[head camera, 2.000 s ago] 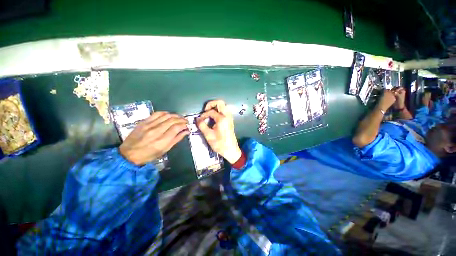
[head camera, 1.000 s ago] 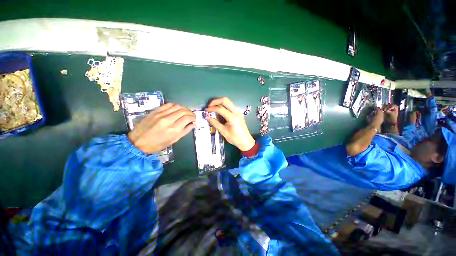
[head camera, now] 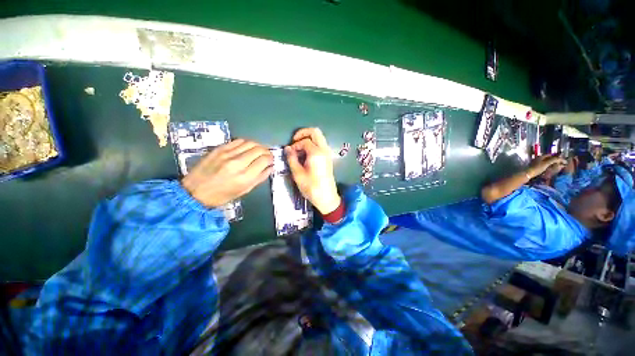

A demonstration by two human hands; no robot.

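A phone unit (head camera: 290, 206), silver-white with dark details, lies on the green mat below my hands. My left hand (head camera: 231, 172) has its fingertips at the unit's far left corner. My right hand (head camera: 313, 169) is at the far end of the same unit, with thumb and index finger pinched together; whatever is between them is too small to tell. A second phone unit (head camera: 200, 139) lies to the left, partly covered by my left hand. Copper-red small parts (head camera: 366, 158) lie in a little pile right of my right hand.
Pale small pieces (head camera: 154, 102) lie heaped at left, near a blue bin (head camera: 31, 118) of beige pieces. Two waiting phone units (head camera: 423, 146) lie on a clear sheet at right. A white strip (head camera: 278, 68) borders the green belt (head camera: 292, 31). Another worker (head camera: 529, 215) sits at right.
My right hand's fingers have closed in more at the unit's far end. My left hand stays nearly in place. The other worker's hands have shifted right.
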